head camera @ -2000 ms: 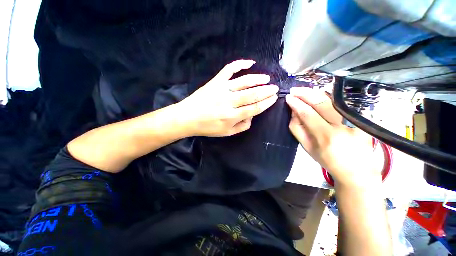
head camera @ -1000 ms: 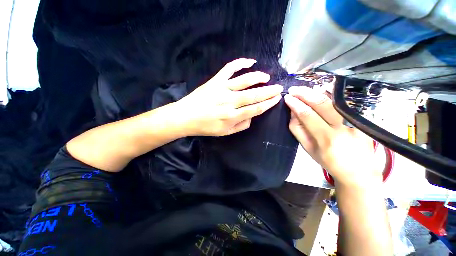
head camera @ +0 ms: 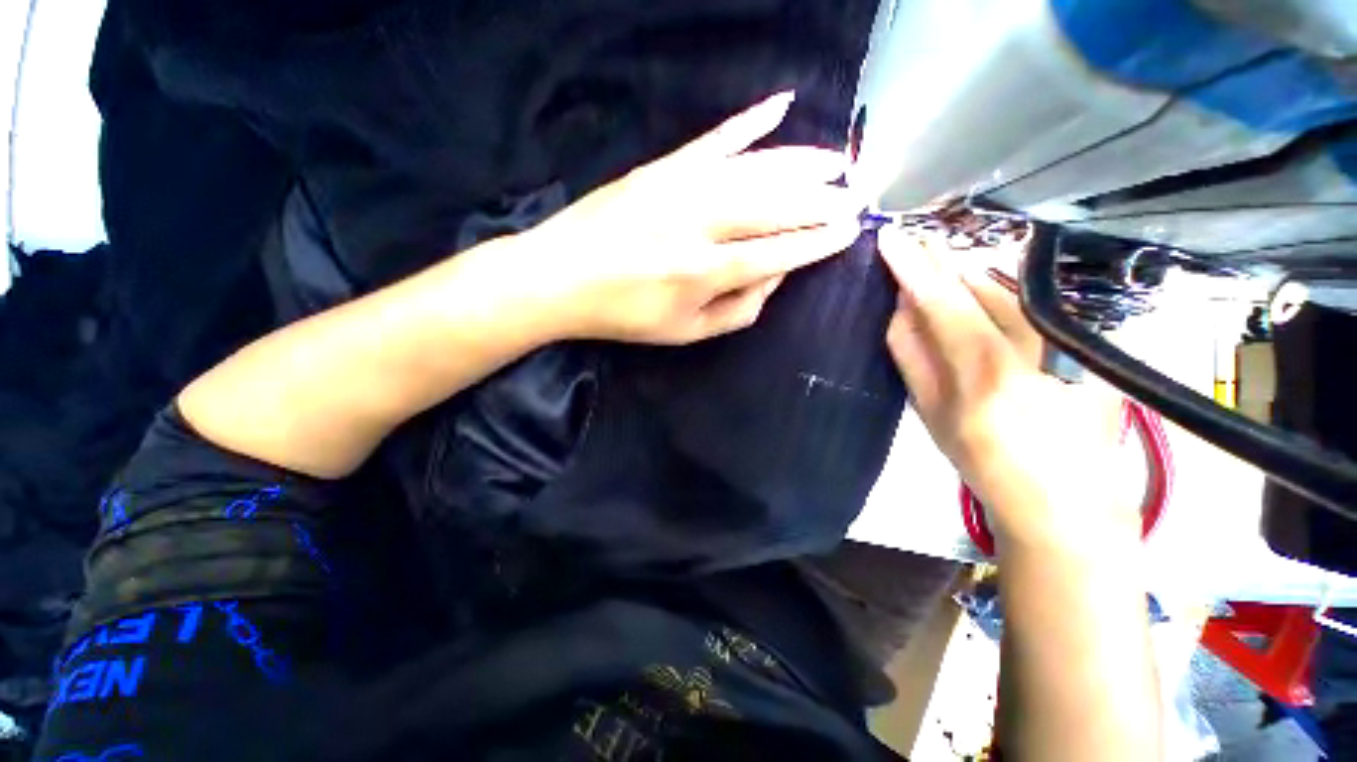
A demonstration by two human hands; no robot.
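Note:
The black ribbed garment panel (head camera: 700,447) lies under the sewing machine head (head camera: 997,119). A short pale chalk mark (head camera: 838,386) shows near its right edge. My left hand (head camera: 670,238) rests flat on the cloth, fingers spread, its fingertips at the needle area. My right hand (head camera: 967,350) is just right of it, thumb and fingers together at the cloth under the head. The fingertips of both hands nearly meet there. Whether a small strip is between them is hidden. The presser foot (head camera: 967,226) is only partly visible beside the fingertips.
A thick black cable (head camera: 1146,402) curves across the right. Red-handled scissors (head camera: 1158,469) lie on the white table (head camera: 1228,554), partly behind my right hand. A black rectangular object (head camera: 1313,424) lies right of them. A red plastic object (head camera: 1265,648) stands lower right. Loose black cloth (head camera: 52,447) lies far left.
Both hands have moved up toward the needle area, the left further. The cloth and its chalk mark have shifted up with them. The dark strip earlier between the fingertips no longer shows.

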